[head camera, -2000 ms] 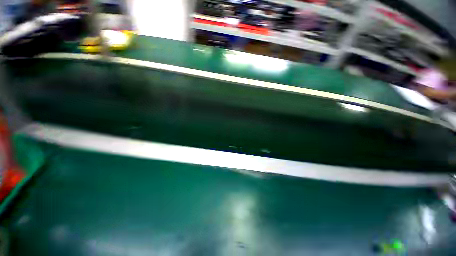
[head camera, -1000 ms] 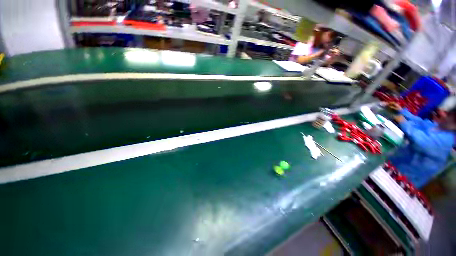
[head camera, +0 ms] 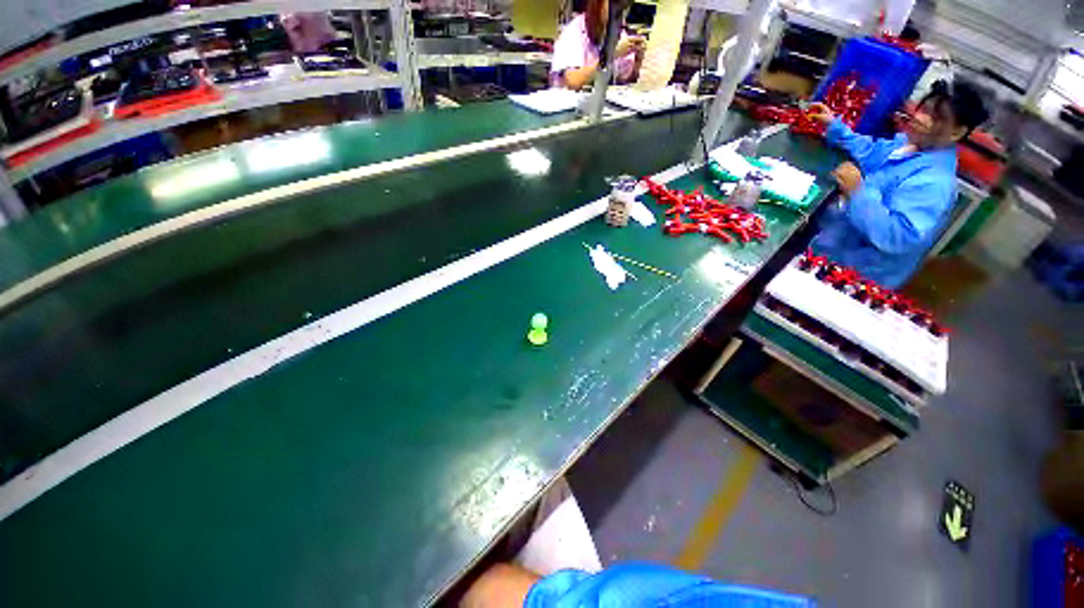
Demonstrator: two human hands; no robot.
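Observation:
The green bench top (head camera: 357,404) lies in front of me. A small light-green object of two balls (head camera: 539,330) stands on it. Further along lie a crumpled white scrap (head camera: 609,267), a thin stick (head camera: 648,266) and a small jar (head camera: 619,201). Red parts (head camera: 711,217) are heaped beyond them. At the bottom edge, my right hand or wrist (head camera: 499,586) shows as a small patch of bare skin by a blue sleeve, beside the bench edge; its fingers cannot be made out. My left hand is out of the picture.
A dark green conveyor (head camera: 297,261) runs behind a white strip (head camera: 392,297). A person in blue (head camera: 892,202) sits at the far right, by a cart with a white slab (head camera: 862,327) of red-and-black parts. Another person (head camera: 579,54) is across the line. Shelves (head camera: 238,95) stand behind.
The view has swung right and steadied, bringing the cart and the person in blue more fully into view. My blue sleeve and a patch of skin now show at the bottom.

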